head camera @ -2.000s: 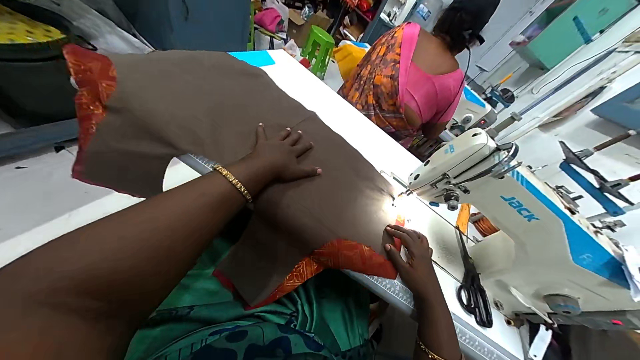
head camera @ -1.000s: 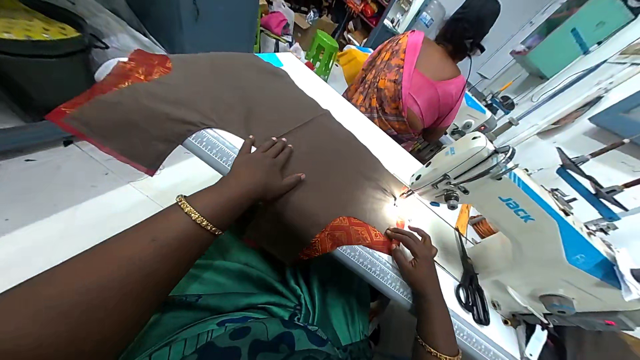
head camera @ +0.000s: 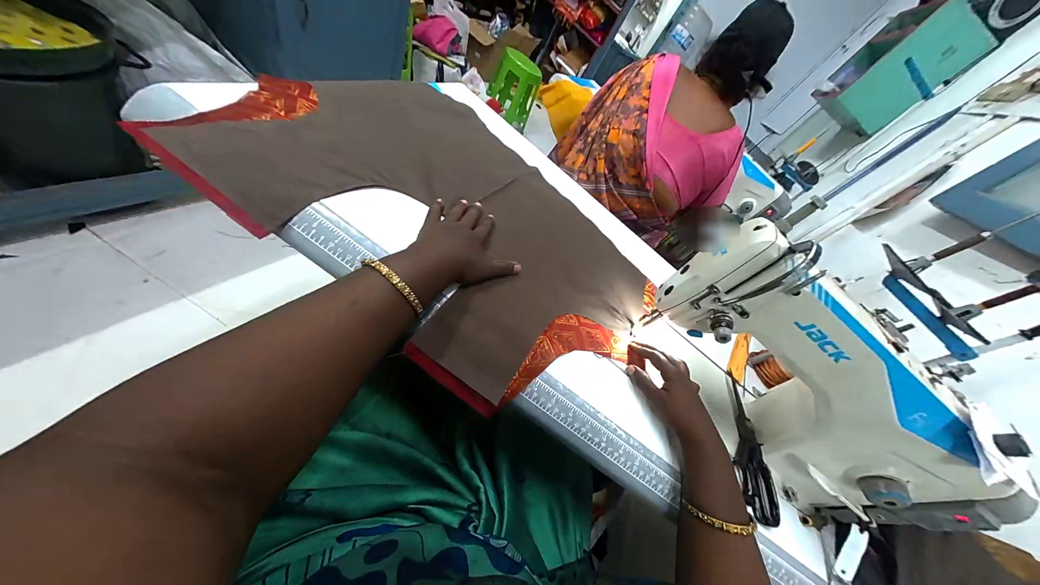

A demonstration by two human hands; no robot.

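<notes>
A brown fabric piece (head camera: 536, 236) with red-orange patterned edging (head camera: 569, 337) lies across the white table, one edge under the needle of a Jack sewing machine (head camera: 821, 357). My left hand (head camera: 463, 244) rests flat on the cloth, fingers apart, near its curved cut-out. Close to the lit needle, my right hand (head camera: 662, 378) has its fingertips on the edging; whether it pinches the fabric is hard to tell. Black-handled scissors (head camera: 754, 471) lie right of my right forearm, beside the machine.
A measuring scale (head camera: 601, 431) runs along the table's near edge. Another person (head camera: 691, 146) sits beyond the table at another machine. A green stool (head camera: 516, 85) stands behind, and a dark bin (head camera: 65, 106) is at the far left. Spools or thread (head camera: 768, 370) sit behind the scissors.
The cloth has shifted and turned; its red lower edge shows again near my lap, and more of the curved cut-out's scale shows. Both hands stay on the fabric.
</notes>
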